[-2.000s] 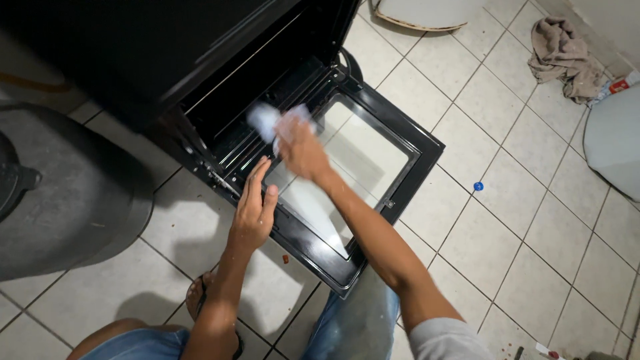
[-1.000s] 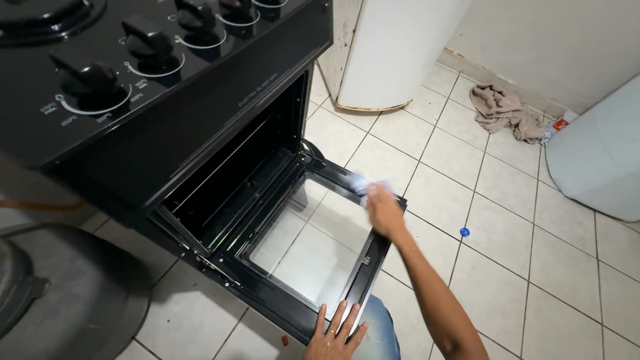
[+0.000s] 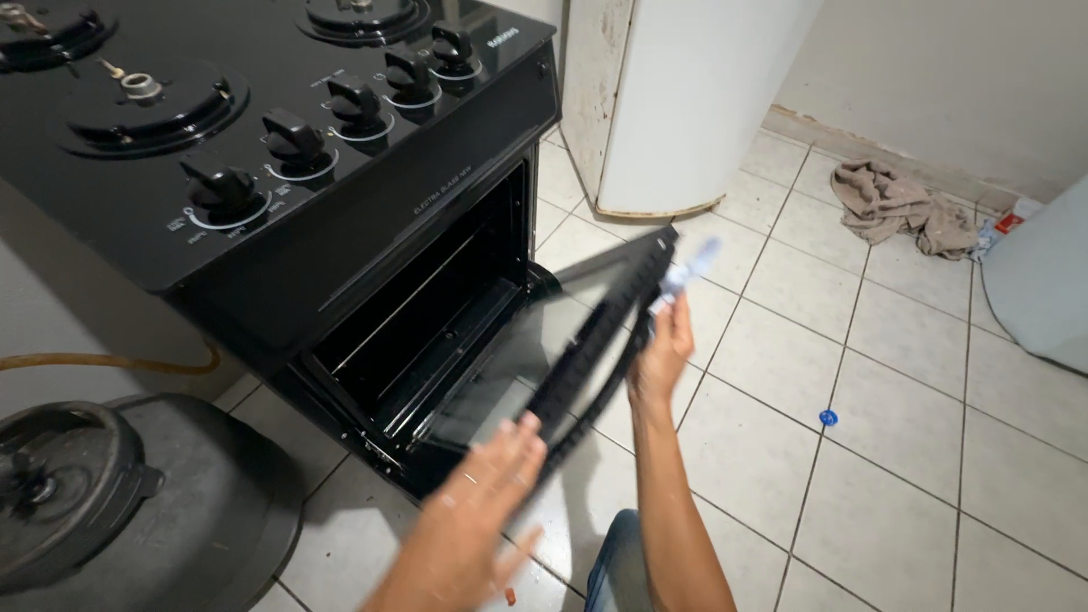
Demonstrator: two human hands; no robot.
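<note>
The black oven door with a glass pane [image 3: 586,340] stands partly raised, tilted out from the stove's dark oven cavity [image 3: 433,319]. My right hand [image 3: 663,353] is at the door's far outer side by its handle, holding a blurred white and pale blue cloth [image 3: 687,274]. My left hand [image 3: 489,493], its fingers apart, is at the near end of the door's top edge; whether it presses on the edge is hard to tell. Above the cavity, the black gas stove [image 3: 357,170] bears a row of control knobs.
A gas cylinder [image 3: 204,501] under a dark cover stands at left, with an orange hose [image 3: 110,363] behind. A white appliance [image 3: 680,102] stands beyond the stove. On the tiled floor lie a brown cloth [image 3: 901,208] and a blue cap [image 3: 828,418]. A pale rounded container [image 3: 1041,280] is at right.
The oven door has swung up from lying lowered. My right hand, which moved the cloth over the door's inner side, is now at its outer side. The view has shifted to show more stovetop.
</note>
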